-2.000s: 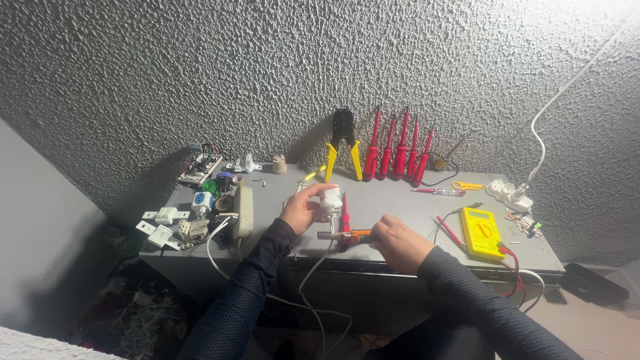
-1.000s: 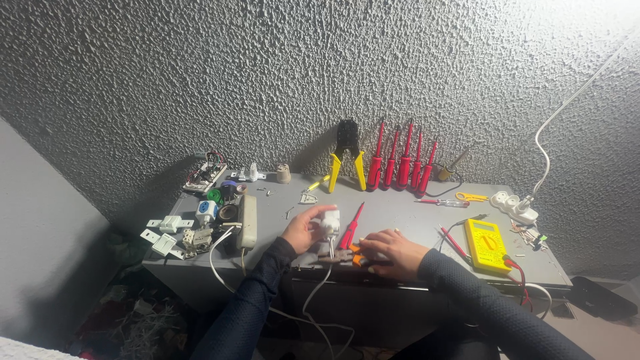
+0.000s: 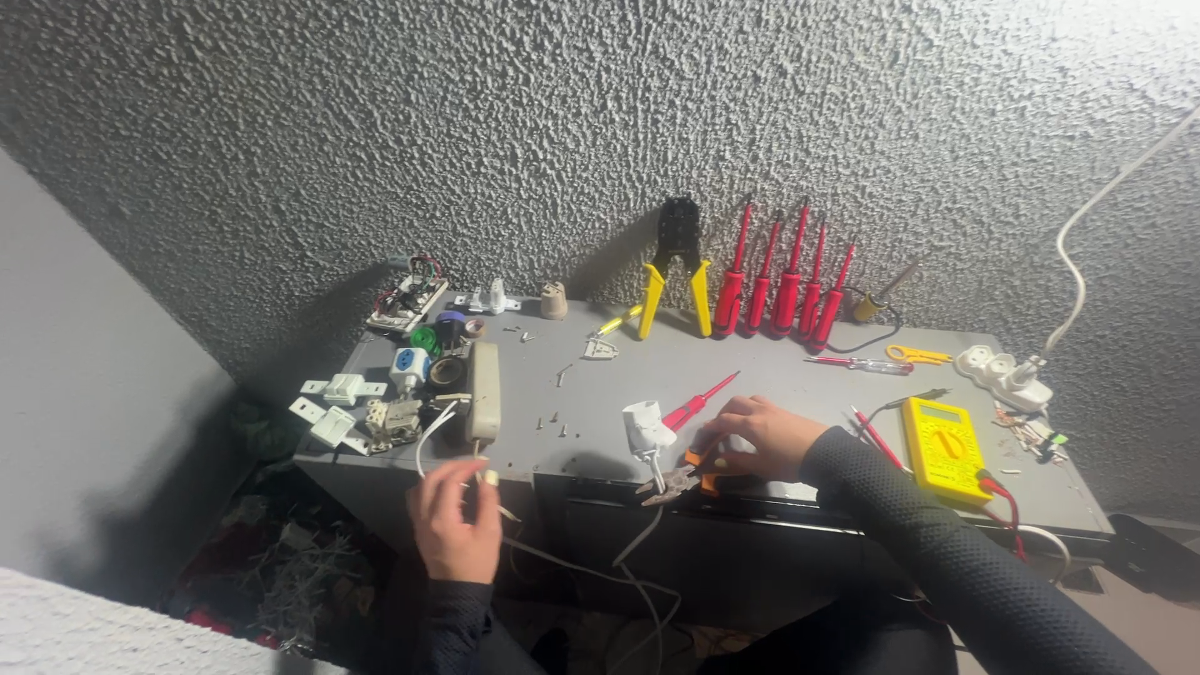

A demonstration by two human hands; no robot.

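My left hand [image 3: 457, 520] is at the table's front edge, its thumb and fingers around a white cable [image 3: 427, 445] whose split end stands up on the left; whether it grips the cable is unclear. My right hand [image 3: 755, 439] rests on pliers with orange handles [image 3: 698, 466], lying at the front edge. The jaws of the pliers lie by the cord under a white plug or socket [image 3: 647, 428]. A red screwdriver [image 3: 689, 412] lies behind that white piece, its tip pointing to the back right.
Crimping pliers [image 3: 680, 267] and several red screwdrivers [image 3: 786, 291] lean on the textured wall. A yellow multimeter [image 3: 945, 450] and a white power strip [image 3: 1008, 377] are at right. Sockets, tape rolls and a beige strip [image 3: 484, 392] crowd the left. White cable [image 3: 647, 591] hangs in front.
My left hand has let go of the white plug or socket and moved left to the front edge. The pliers, held up earlier, now lie on the table under my right hand.
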